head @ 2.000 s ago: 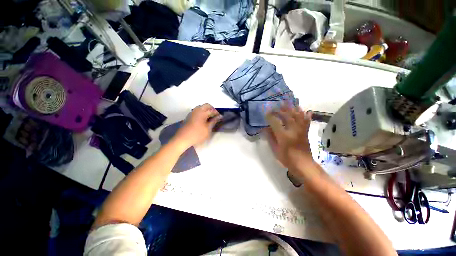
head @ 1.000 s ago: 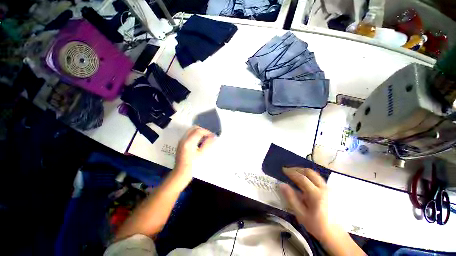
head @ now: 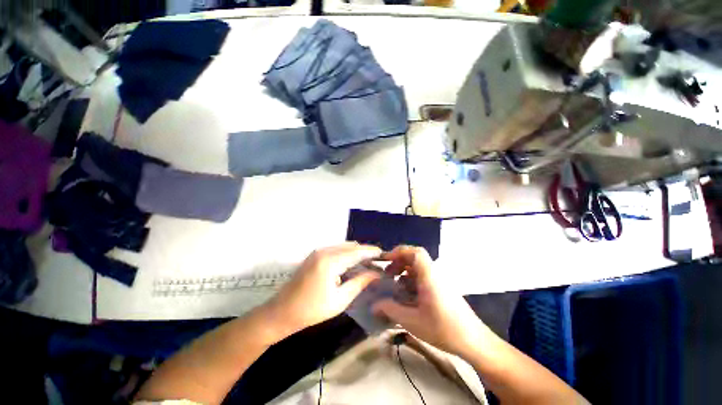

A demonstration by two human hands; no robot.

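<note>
My left hand and my right hand are together at the table's front edge, both holding a small blue-grey flap piece between the fingers. The fingers partly cover it. A dark navy piece lies flat just beyond my hands. A fanned pile of blue-grey flap pieces lies farther back, with a single grey-blue piece against its left side. A grey piece with rounded corners lies at the left.
The sewing machine head stands at right. Red-handled scissors and dark-handled shears lie below its arm. Dark navy pieces and dark strips lie left. Ruler marks run along the front. A blue basket is below right.
The view has shifted right. My hands have come together on a small blue-grey piece. My right hand has left the dark piece. A grey piece now lies at the left beside the dark strips.
</note>
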